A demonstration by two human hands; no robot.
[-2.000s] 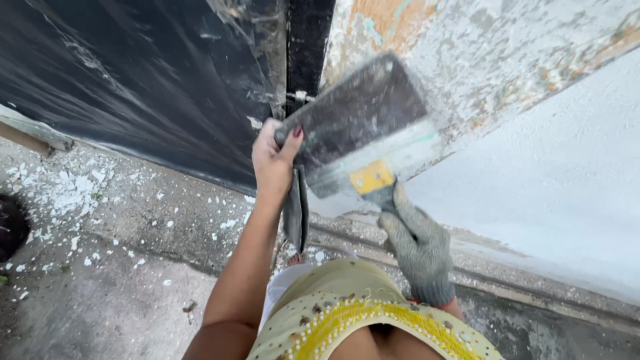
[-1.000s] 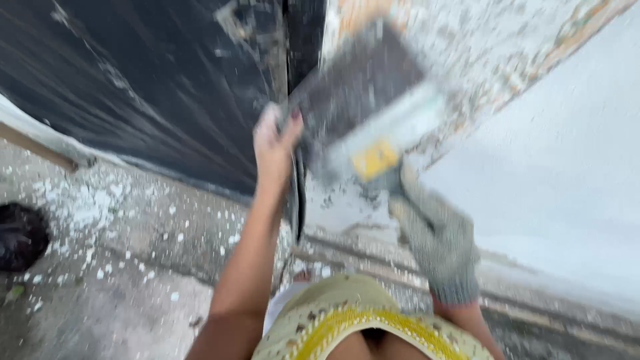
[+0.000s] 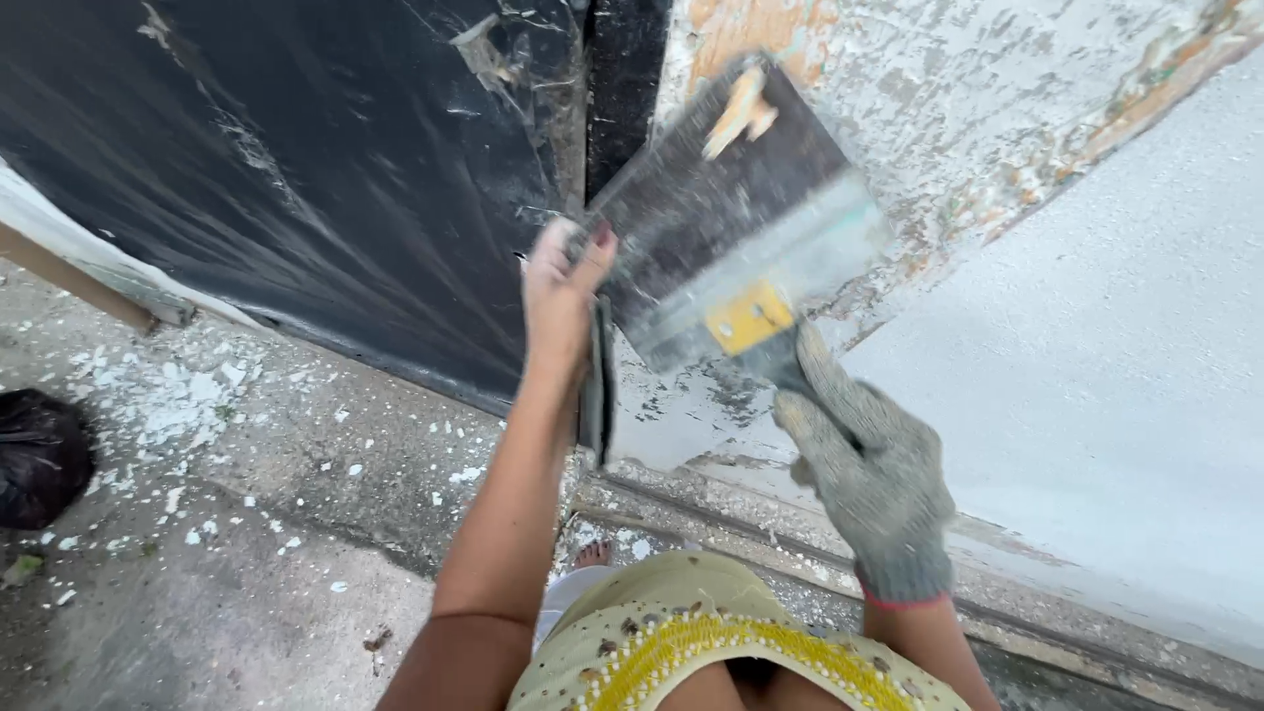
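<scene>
My right hand, in a grey knitted glove, grips the dark handle of a wide putty knife. Its broad metal blade slants up and left before the wall, and a pale orange flake shows at its far end. My bare left hand is at the blade's left corner, thumb and fingers bent, dusted with white; whether it pinches the corner or only touches it is not clear. Peeling paint in white and orange covers the wall behind the blade.
Black plastic sheeting hangs at the left, beside a dark vertical strip. Paint chips lie scattered over the concrete floor. A black plastic bag sits at the left edge. A smooth white wall section is at the right.
A pale orange flake now shows on the far end of the blade, where none is plain in the earlier frames. Both hands stay close to the putty knife throughout.
</scene>
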